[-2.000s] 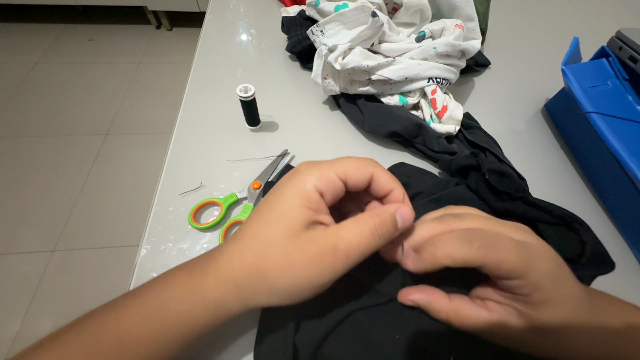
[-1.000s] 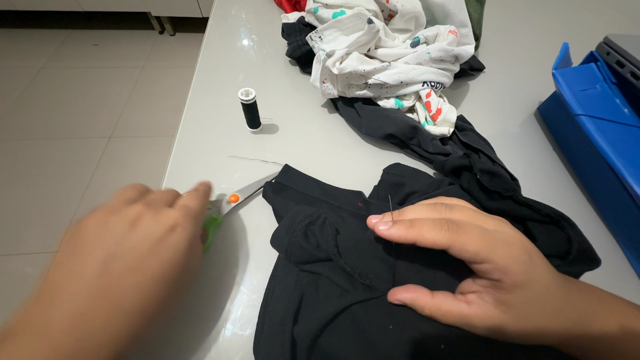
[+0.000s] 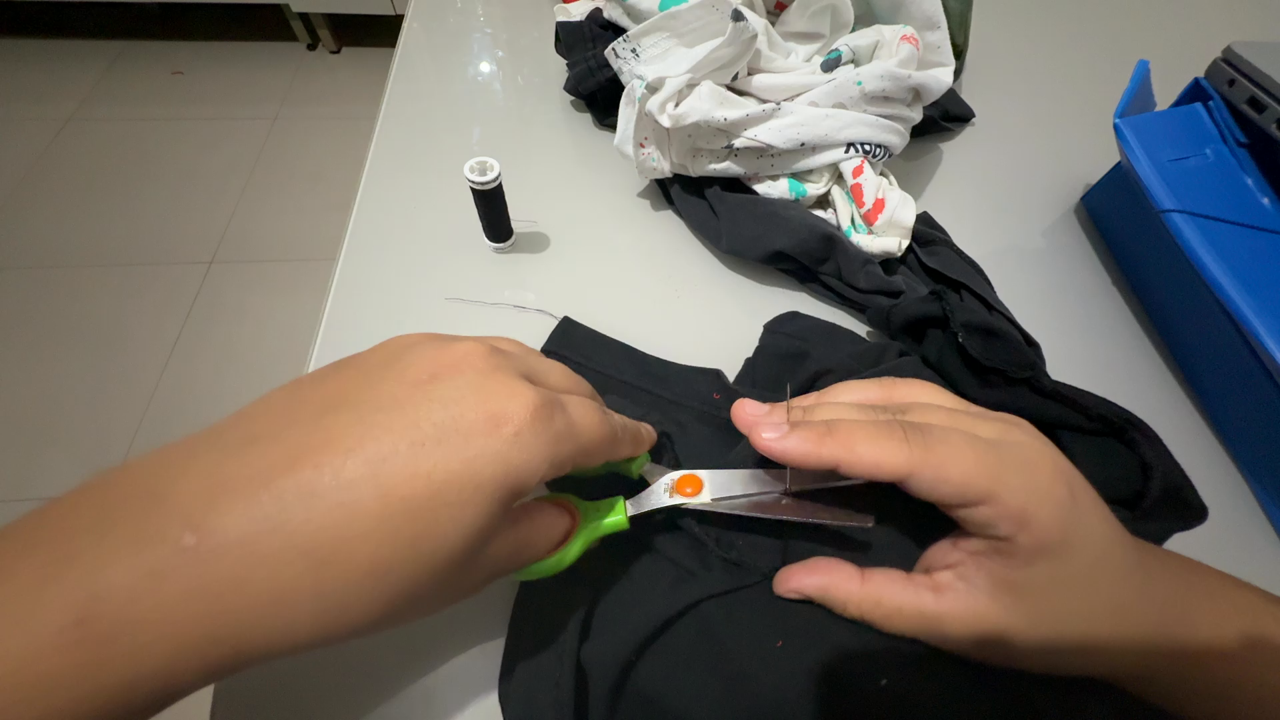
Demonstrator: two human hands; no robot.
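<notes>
My left hand (image 3: 430,480) holds green-handled scissors (image 3: 688,486) by their loops, with the blades slightly apart over a black cloth garment (image 3: 640,600). To the right, my right hand (image 3: 960,500) lies over the same garment, thumb spread from the fingers. A thin sewing needle (image 3: 789,400) stands upright by its fingertips; whether the fingers pinch it is not clear. The scissor blades reach between that hand's thumb and forefinger. A loose thread (image 3: 500,303) trails from the garment's upper left corner.
A spool of black thread (image 3: 490,205) stands upright near the left edge of the table (image 3: 400,150). Behind the garment lies a crumpled white patterned cloth (image 3: 770,90) with dark fabric (image 3: 800,240). A blue plastic container (image 3: 1200,230) sits at the right, a dark device partly visible on it.
The scissors, on the table at left two seconds ago, are now in my left hand over the black garment. My hands, close together then, have separated; my right hand has stayed over the garment.
</notes>
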